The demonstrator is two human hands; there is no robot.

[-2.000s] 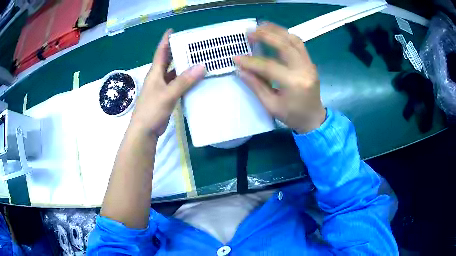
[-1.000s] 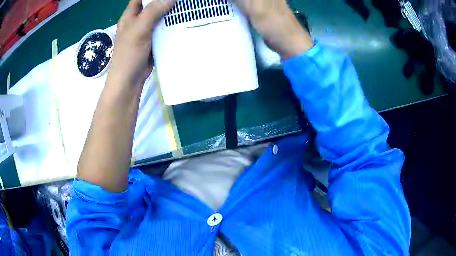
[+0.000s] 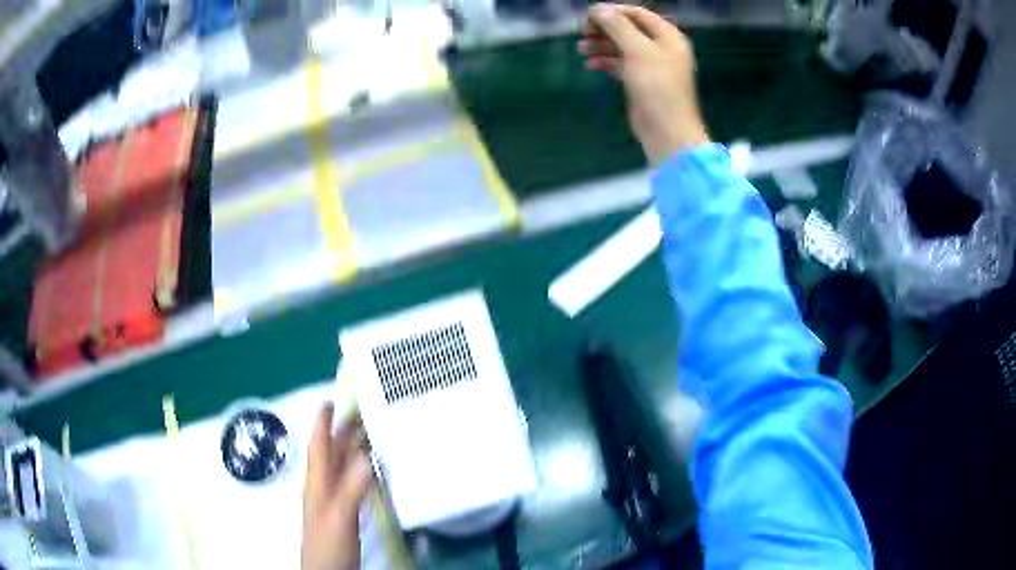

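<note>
The white box-shaped housing point(image 3: 451, 445) sits on the bench, its slotted vent grille facing up at the far end. A round white base shows under its near edge. My left hand point(image 3: 334, 479) is at the housing's left side, fingers apart and not wrapped around it; whether they touch it is unclear. My right hand point(image 3: 646, 67) is raised far forward, above the line beyond the bench, with fingers bent. No object shows in it, but its inner side is hidden and the picture is blurred.
A screw dish point(image 3: 255, 443) sits left. A black electric screwdriver point(image 3: 622, 434) lies right of the housing. A white strip point(image 3: 607, 262) lies behind, partly hidden by my right sleeve. Red-orange pads point(image 3: 117, 239) and grey mats point(image 3: 267, 184) lie beyond. A clear plastic bag point(image 3: 930, 212) is right.
My right hand has left the housing and moved far forward. My left hand has moved from the grille end down to the housing's side. The view has tilted up, showing more of the line.
</note>
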